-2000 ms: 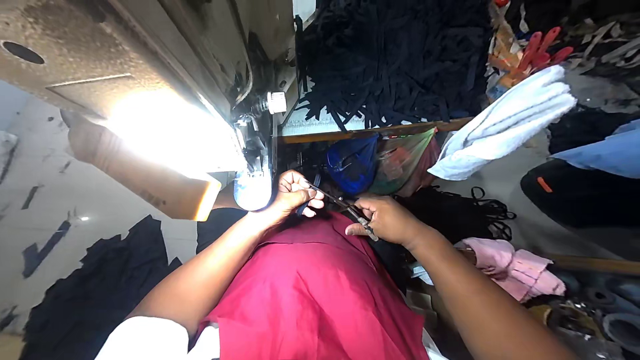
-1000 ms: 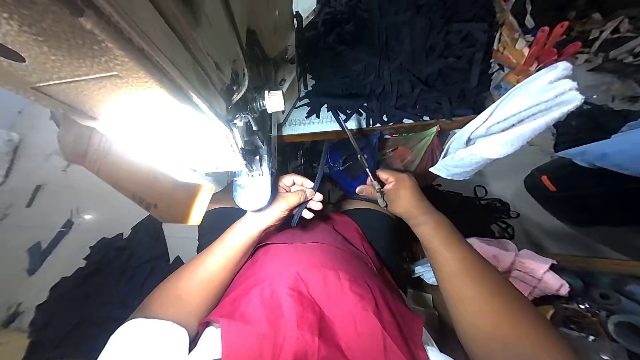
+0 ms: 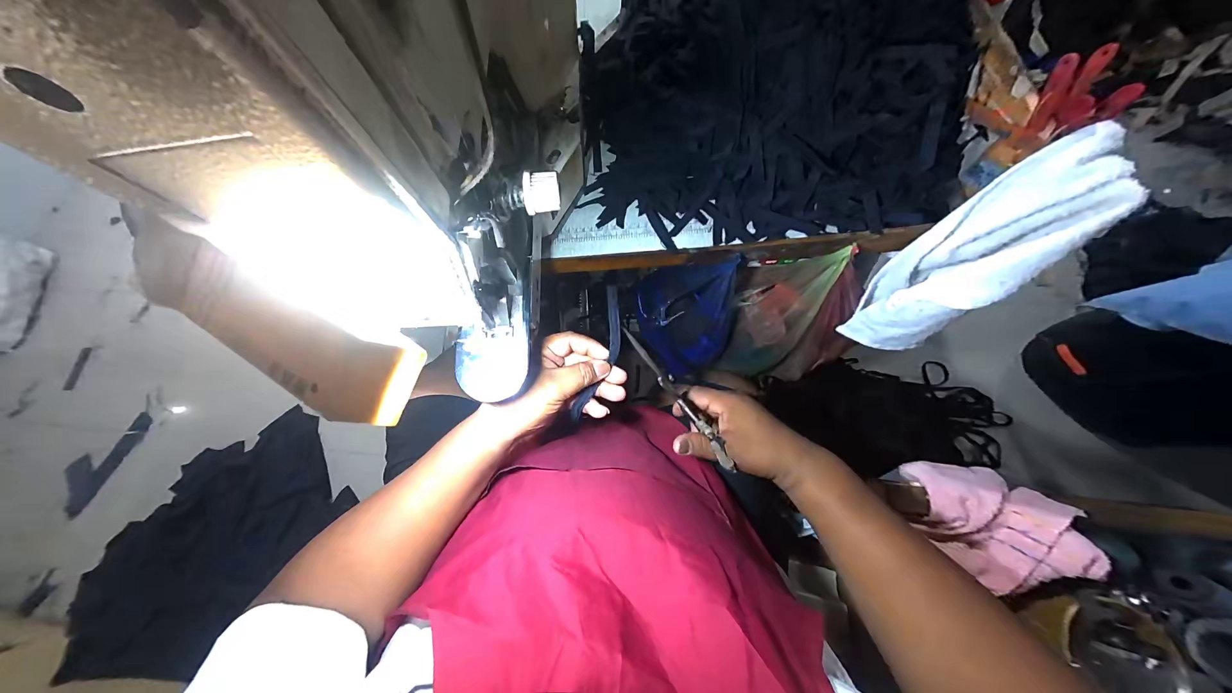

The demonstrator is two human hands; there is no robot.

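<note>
Just right of the sewing machine's lit needle area (image 3: 493, 351), my left hand (image 3: 577, 375) pinches a narrow dark fabric strip (image 3: 614, 322) between thumb and fingers. Part of the strip stands above the fingers and part hangs below them. My right hand (image 3: 741, 430) grips a pair of metal scissors (image 3: 707, 428), whose blades point up and to the left toward the strip. The blade tips look close to the strip; whether they touch it I cannot tell. Both hands are over the top of a dark red cloth (image 3: 616, 549) on my lap.
A heap of dark strips (image 3: 789, 106) lies on the table beyond its wooden edge (image 3: 674, 258). Blue (image 3: 688, 313) and multicoloured bags (image 3: 794, 308) hang below. A pale folded cloth (image 3: 1001, 236) sticks out at the right, above a pink cloth (image 3: 1006, 529). Dark fabric (image 3: 207, 549) lies at left.
My right hand with the scissors first moved away from my left hand, and the blades have since swung lower and further left. My left hand has stayed near the machine with the strip.
</note>
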